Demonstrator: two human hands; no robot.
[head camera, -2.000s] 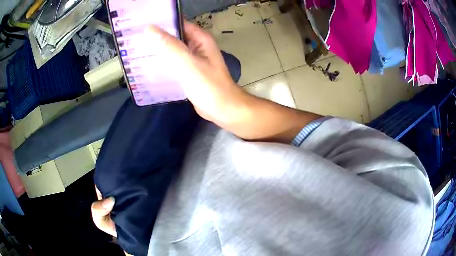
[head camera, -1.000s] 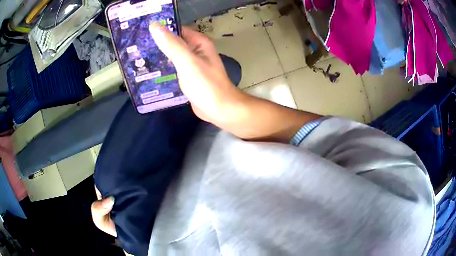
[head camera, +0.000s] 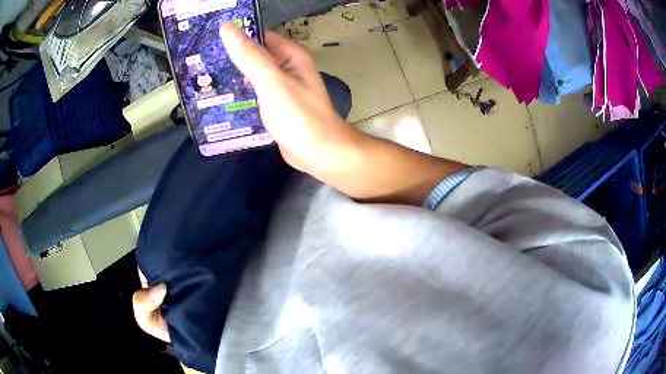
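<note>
A lit smartphone (head camera: 212, 88) shows a chat over a dark picture; its top is cut off by the upper edge. My right hand (head camera: 299, 109) holds it from its right side, thumb over the screen. Dark navy cloth (head camera: 212, 212) lies in front of me, over the middle of the narrow grey padded arm (head camera: 102, 186). The arm's rounded end shows beyond my right wrist. My left hand (head camera: 151, 313) is at the cloth's lower left edge; its thumb presses on creased cloth and most fingers are hidden.
A dark heap (head camera: 95, 321) is at lower left. Blue ribbed plastic (head camera: 66, 120) and a pale tray with a clear-topped object (head camera: 91, 36) are at upper left. Magenta cloth (head camera: 515, 51) and light-blue cloth (head camera: 566, 58) hang at upper right above blue crates (head camera: 606, 182). Scraps lie on the tiled floor (head camera: 380, 66).
The phone screen has gone from a pale list to a chat. The phone dipped slightly, then rose again with my right hand. My left hand and the cloth have barely moved.
</note>
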